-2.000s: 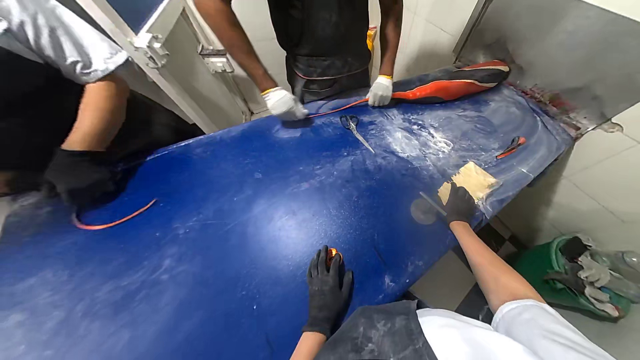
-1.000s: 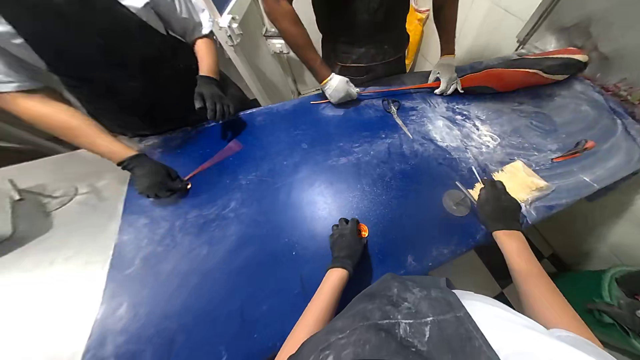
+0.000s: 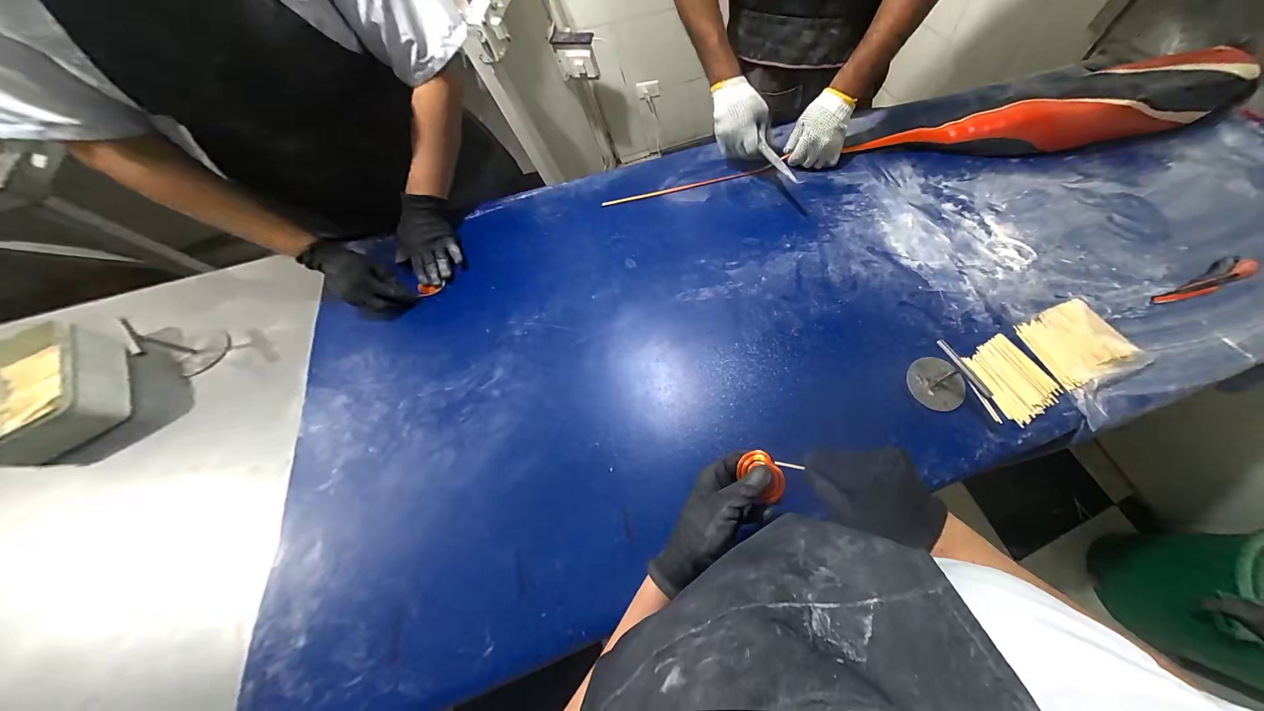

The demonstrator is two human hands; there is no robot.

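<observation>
My left hand (image 3: 713,515), in a black glove, holds an orange-red coiled candy disc (image 3: 761,478) with a thin pale stick (image 3: 790,465) pointing right from it. Just right of the stick is my right hand (image 3: 874,494), black-gloved and blurred; whether it touches the stick cannot be told. Bundles of pale sticks (image 3: 1012,379) lie farther right on the blue table. Beside them are a round metal disc (image 3: 935,384) with a rod and a thin metal bar (image 3: 963,368).
Across the table, a white-gloved person holds scissors (image 3: 778,158) at a thin candy rope (image 3: 681,188) drawn from a thick black-and-orange candy mass (image 3: 1057,118). Another person's black gloves (image 3: 427,239) work at left. A grey tub (image 3: 64,390) stands on the metal surface; a green bin (image 3: 1175,592) is lower right.
My right hand has moved from the sticks toward my left hand, and a stick now shows at the candy disc. The white-gloved person has taken up the scissors from the table.
</observation>
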